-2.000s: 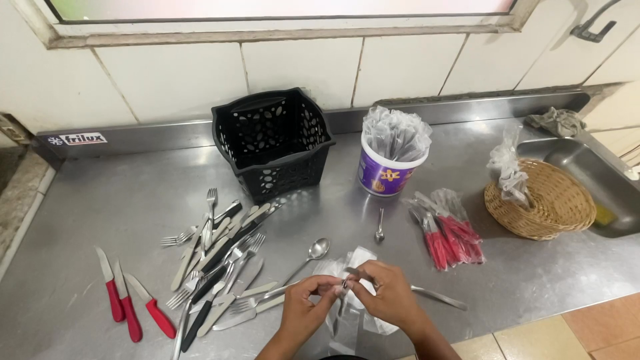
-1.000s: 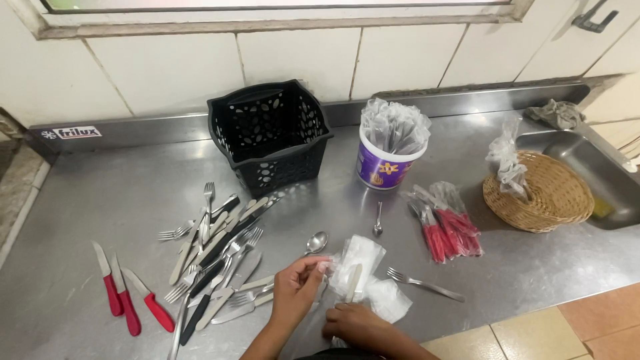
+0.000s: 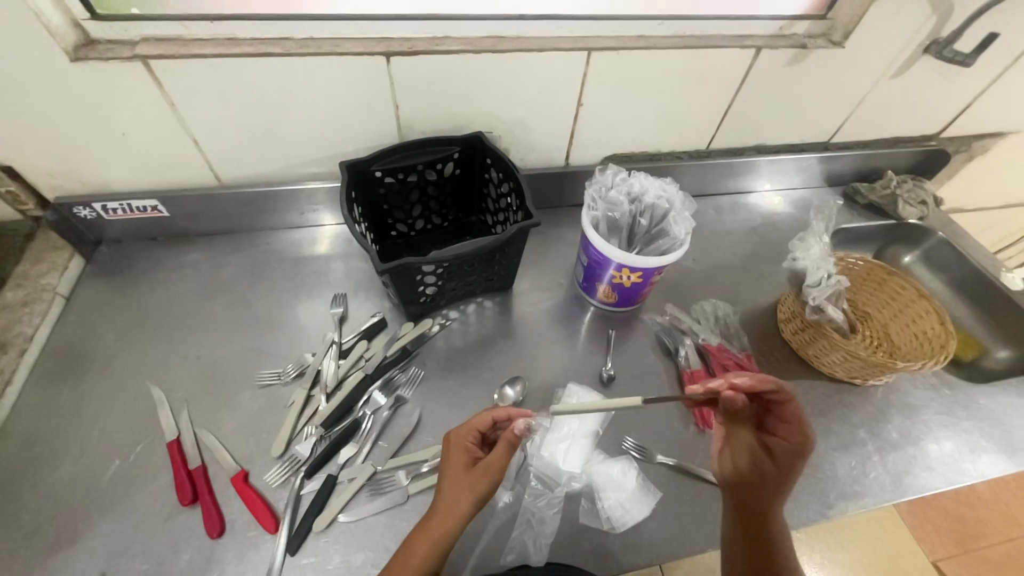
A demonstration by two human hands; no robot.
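Observation:
My right hand (image 3: 756,436) pinches the metal end of a table knife (image 3: 596,406) whose cream handle points left. Plastic film is held between the fingertips of my left hand (image 3: 480,460), beside the handle's end. Below lie clear plastic bags (image 3: 540,488) and white paper napkins (image 3: 620,492). A fork (image 3: 668,460) rests right of the napkins, a spoon (image 3: 510,391) above my left hand and a small spoon (image 3: 609,360) farther back. Left of my hands is a pile of loose forks and knives (image 3: 352,424). Red-handled cutlery in clear bags (image 3: 708,352) lies beyond my right hand.
A black perforated plastic basket (image 3: 456,268) stands near the wall, beside a purple tub (image 3: 612,272) full of bagged cutlery. Three red-handled knives (image 3: 204,488) lie at left. A wicker basket (image 3: 880,352) with plastic bags sits by the sink (image 3: 920,240), where a cloth (image 3: 896,194) lies.
My right hand has moved right and up from the napkins and now holds the knife raised. My left hand remains near the bags. The fork right of the napkins was partly covered by my hand two seconds ago.

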